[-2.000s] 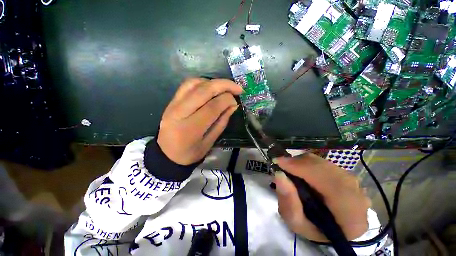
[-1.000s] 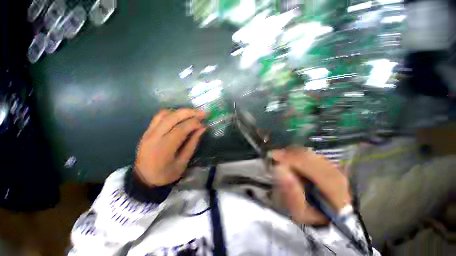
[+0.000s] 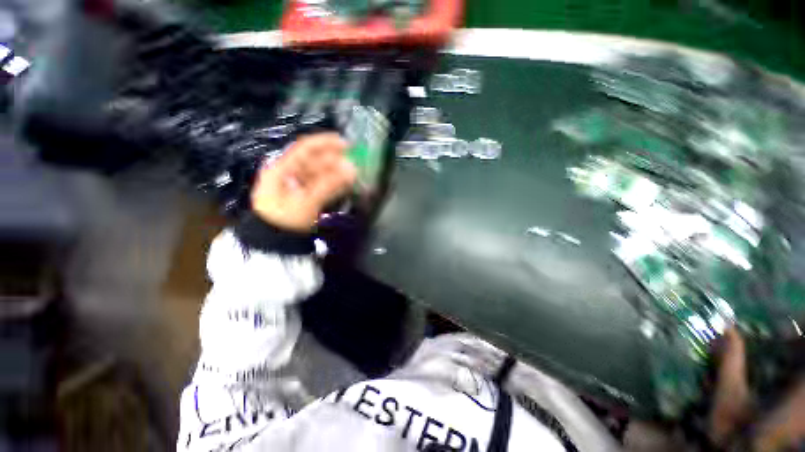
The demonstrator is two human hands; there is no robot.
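The picture is blurred. My left hand (image 3: 304, 181) is over the black tray (image 3: 388, 190) at the left of the mat, with its fingers on a green circuit board (image 3: 364, 146). More green boards lie in the tray beyond it. My right hand (image 3: 731, 388) is blurred and partly cut off at the lower right, beside the loose pile of circuit boards (image 3: 688, 212). I cannot tell whether it holds anything; no soldering iron shows clearly.
A red bin (image 3: 375, 33) stands at the top edge. Several round clear-white parts (image 3: 446, 146) lie on the dark green mat (image 3: 512, 265), right of the tray. Small white connectors (image 3: 553, 235) lie mid-mat. A white strip (image 3: 547, 46) crosses behind the mat.
The view has swung left. My left hand has moved with a board from the middle of the mat to the tray. My right hand is now far off at the right by the pile.
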